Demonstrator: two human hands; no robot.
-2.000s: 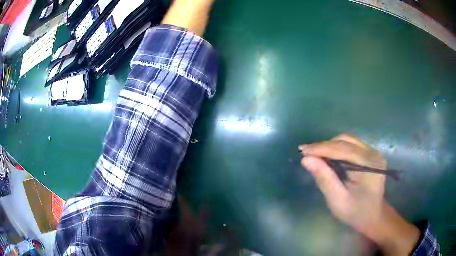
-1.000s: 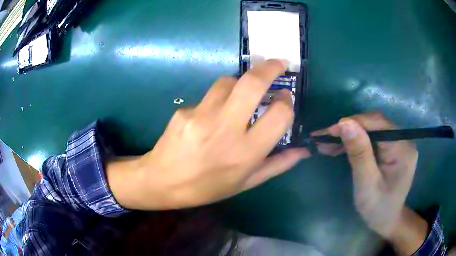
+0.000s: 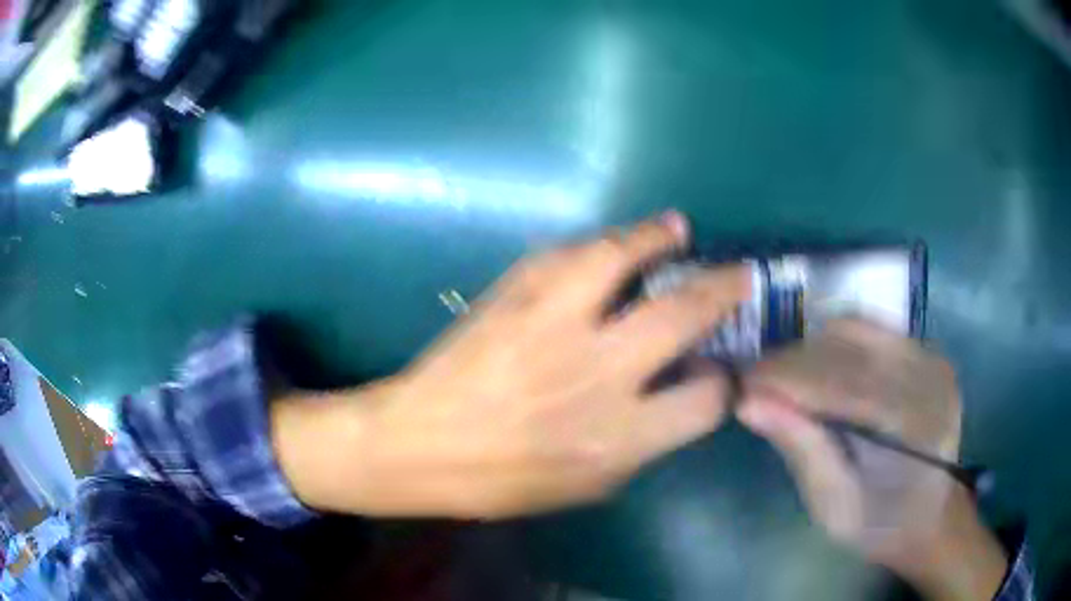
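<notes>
A black phone front housing point(image 3: 920, 288) lies sideways on the green bench, its screen end to the right. The white LCD module point(image 3: 863, 285) fills the right half, with the blue flex cable point(image 3: 783, 308) beside it. My left hand point(image 3: 529, 364) holds the housing's left half, fingers over the pale keypad board point(image 3: 734, 335). My right hand point(image 3: 869, 411) holds dark tweezers point(image 3: 898, 445) at the housing's near edge; their tips are hidden by the fingers and blur.
Blurred stacked phone units point(image 3: 159, 35) lie at the upper left, near a pale yellow sheet point(image 3: 49, 76). A single phone unit point(image 3: 114, 161) lies below them. A small pale scrap point(image 3: 453, 303) lies left of my left hand. Cardboard point(image 3: 73, 429) shows at the lower left.
The left hand came down from the far side with the housing, which has since turned from upright to sideways. The right hand and tweezers met it; the tweezers' rear end now points lower.
</notes>
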